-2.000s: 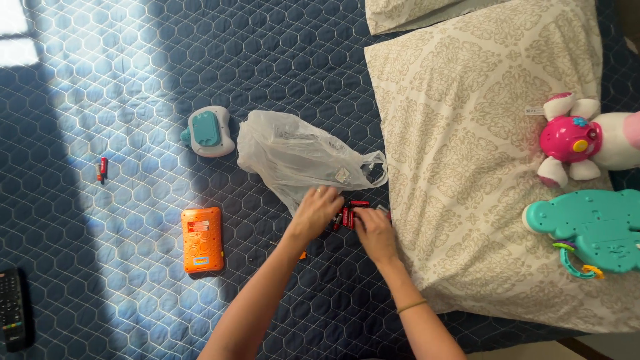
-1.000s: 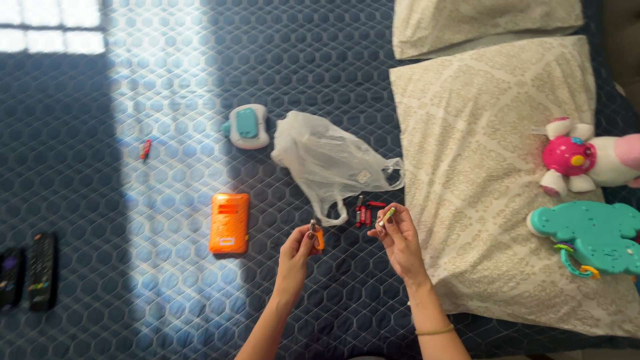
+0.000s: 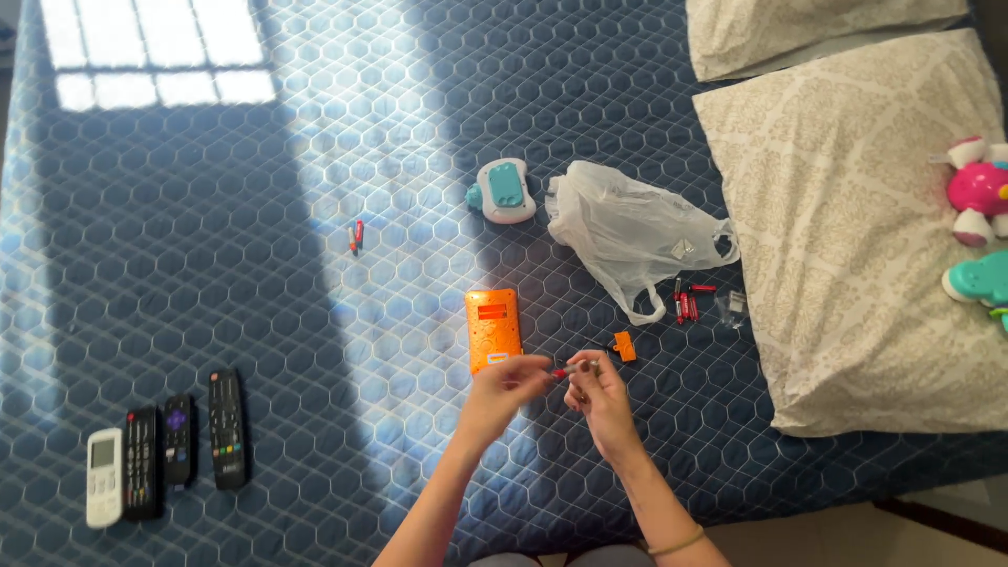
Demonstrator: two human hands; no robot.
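My right hand (image 3: 600,386) grips small batteries (image 3: 568,370), one of them red, between thumb and fingers. Close to the red end is my left hand (image 3: 512,387), fingers slightly curled; whether it touches that battery cannot be told. Just beyond my left hand lies an orange plastic toy (image 3: 494,323) with an opening in its upward face. An orange battery cover (image 3: 624,346) rests beyond my right hand. Several red batteries (image 3: 687,307) lie beside a translucent plastic bag (image 3: 622,224), and a small piece of clear packaging (image 3: 734,307) is by the pillow.
A white and teal toy (image 3: 505,190) lies left of the bag. Two batteries (image 3: 357,236) are farther left. A white remote control (image 3: 105,478) and several black remotes (image 3: 227,429) lie at lower left. A patterned pillow (image 3: 858,236) and colourful toys (image 3: 976,193) occupy the right.
My hands have come together, away from the battery group. The orange cover now lies on the bedspread; one second ago an orange piece was at my left hand. The view has shifted left.
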